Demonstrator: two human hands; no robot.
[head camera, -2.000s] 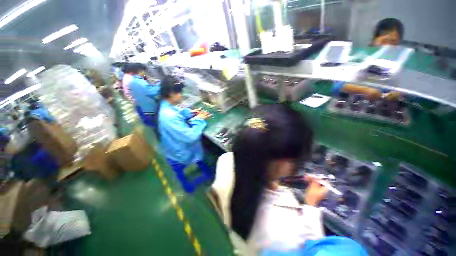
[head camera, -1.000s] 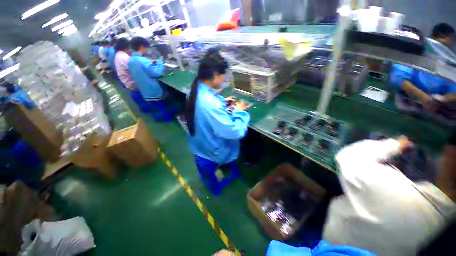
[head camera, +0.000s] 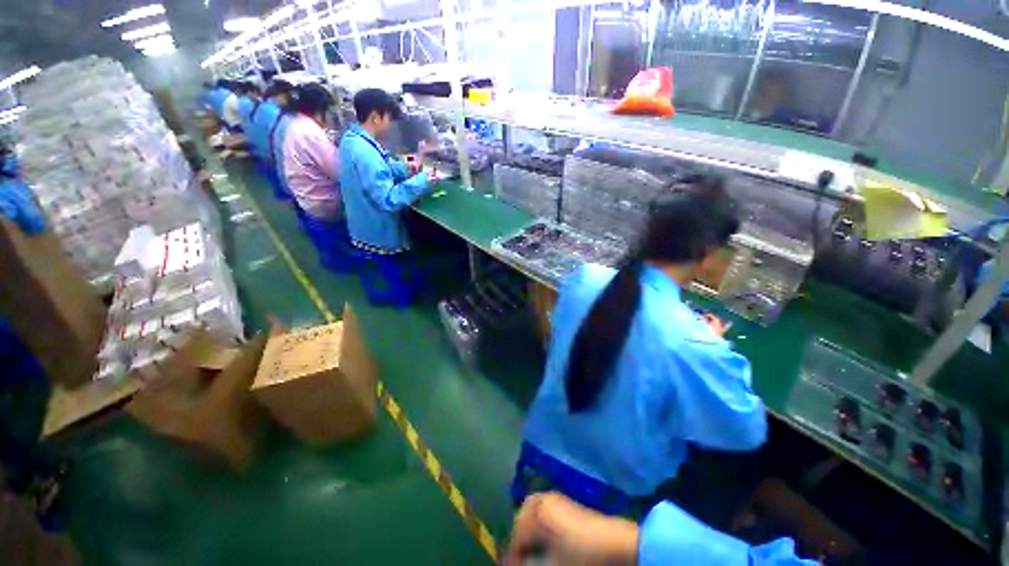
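Observation:
My right hand (head camera: 570, 533), blurred, is at the bottom edge, with a blue sleeve running from it to the right. Its fingers look curled; whether it holds anything cannot be told. It is over the aisle side, away from the bench. My left hand is not in view. A clear blister tray (head camera: 813, 381) with several black handsets (head camera: 882, 440) in its pockets lies on the green bench at the right.
A person in a blue smock (head camera: 647, 387) sits close in front, at the bench. More people sit along the line. An open cardboard box (head camera: 315, 381), yellow-black floor tape (head camera: 426, 459) and tall stacked clear trays (head camera: 94, 144) stand left. A white post (head camera: 968, 315) rises at right.
The view has moved along the line. The person in white has left the picture. A blue-smocked person is now larger and nearer. My right hand has come further into view at the bottom.

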